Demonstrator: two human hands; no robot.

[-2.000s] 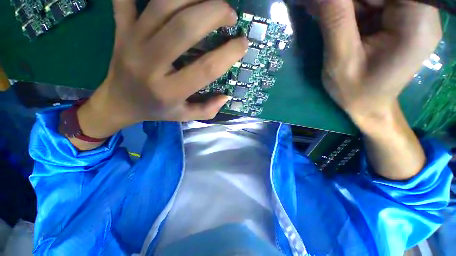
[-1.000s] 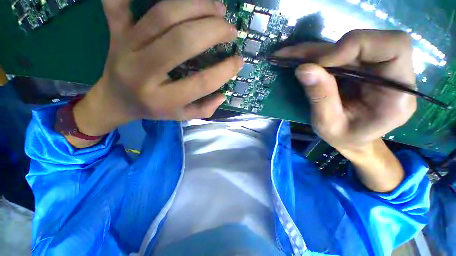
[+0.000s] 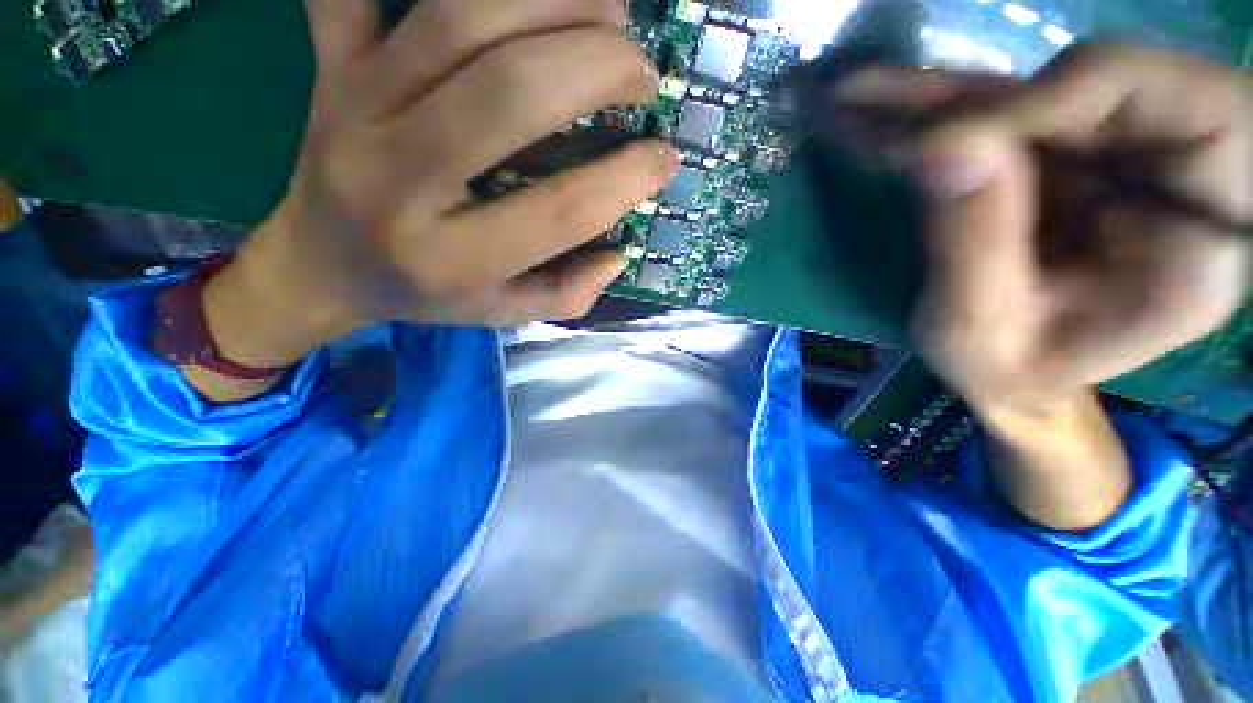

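A green circuit board panel (image 3: 698,127) with a row of silver-grey square chips lies on the dark-green mat. My left hand (image 3: 467,165) lies over the panel's left part, fingers spread and bent, fingertips on the board; it hides much of that side. My right hand (image 3: 1072,220) is to the right of the panel, raised and blurred, thumb and forefinger close together. It holds a thin dark pointed tool (image 3: 1182,206), which shows only as a blurred dark line across the palm. The tool's tip cannot be made out. The right hand does not touch the panel.
Another populated board (image 3: 103,30) lies at the top left of the mat (image 3: 165,131). Strong lamp glare lies on the mat at the top right. More board rows (image 3: 918,429) show below the bench's front edge, beside my right sleeve. A dark cable (image 3: 1223,446) shows at the right edge.
My right hand with the dark tool has moved right, away from the panel, since one second ago. My left hand has stayed on the panel, nearly still.
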